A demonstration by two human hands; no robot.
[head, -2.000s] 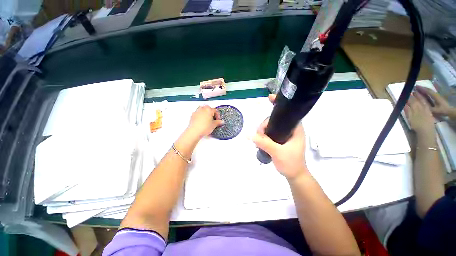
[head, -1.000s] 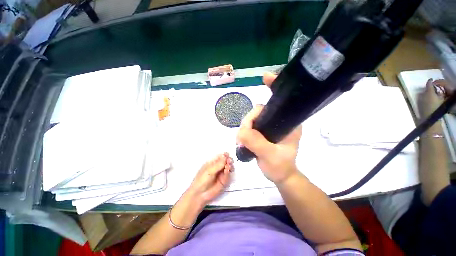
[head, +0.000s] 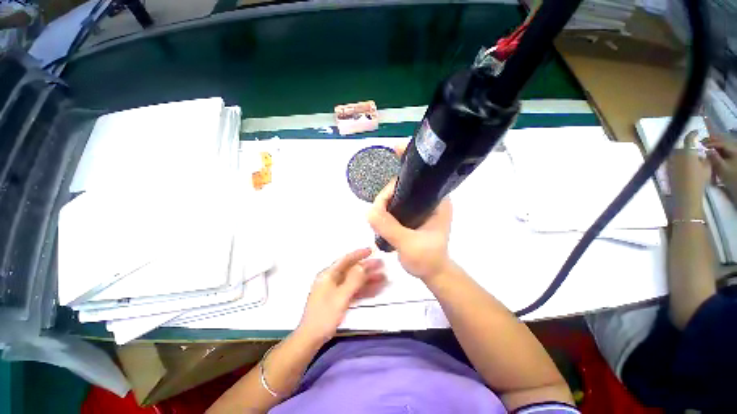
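Note:
My right hand (head: 420,234) is wrapped around the lower part of the black electric screwdriver (head: 452,137), whose nose points down at the white panel (head: 404,283) in front of me. The panel blends with the white bench, so its edges are hard to see. My left hand (head: 343,287) is just left of the screwdriver's nose, fingers apart, with nothing visible in it. The round screw dish (head: 372,173), full of grey specks, lies behind my hands and is partly hidden by the screwdriver.
White panel stacks stand at left (head: 153,242) and right (head: 582,190). Orange pieces (head: 262,172) lie beside the left stack. A small pink box (head: 356,118) sits on the back rail. The screwdriver cable (head: 618,206) curves down at right. Another person's hands (head: 703,162) are at far right.
Compared with one second ago, the screwdriver stands more upright and its nose is slightly left. My left hand's fingers have spread. Earlier, my left hand was at the screw dish, then moved toward me.

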